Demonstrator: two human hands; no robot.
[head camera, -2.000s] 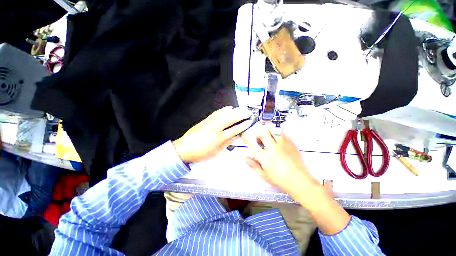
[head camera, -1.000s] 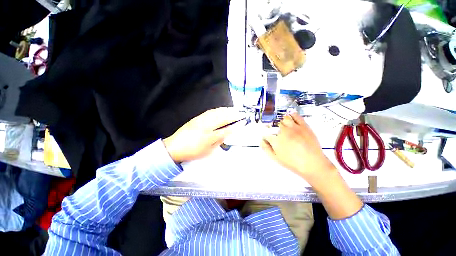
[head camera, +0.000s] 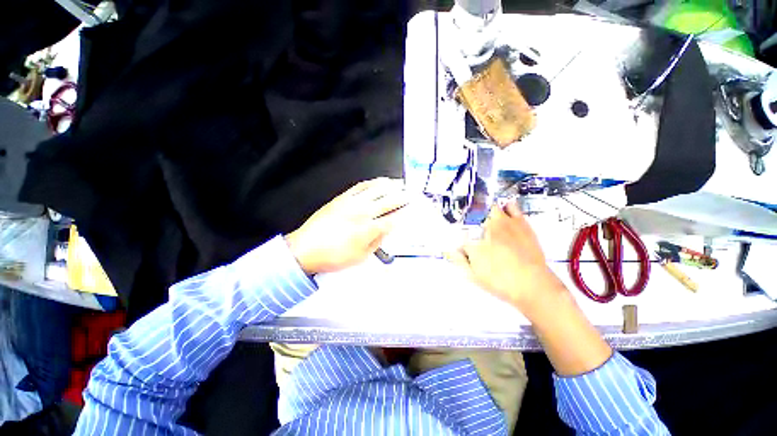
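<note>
A large black garment panel (head camera: 247, 111) lies left of the white sewing machine (head camera: 554, 85) and hangs toward the table's front edge. My left hand (head camera: 349, 226) lies at the panel's lower right edge, left of the needle area, fingers toward the needle. My right hand (head camera: 507, 255) is just right of and in front of the presser foot area (head camera: 456, 204), fingertips close to the metal parts. Glare washes out the bed there, so I cannot tell what the right fingers touch or whether the left fingers grip the cloth.
Red-handled scissors (head camera: 609, 260) lie right of my right hand. Small tools (head camera: 682, 271) lie further right. A tan pad (head camera: 498, 102) is on the machine face. A black strip (head camera: 677, 136) drapes over the machine arm. A bright green item (head camera: 703, 24) is behind. Another table stands at left.
My right hand has moved right, away from my left hand, its fingertips now beside the presser foot. My left hand has shifted slightly left. The black panel's lower left part has shifted left.
</note>
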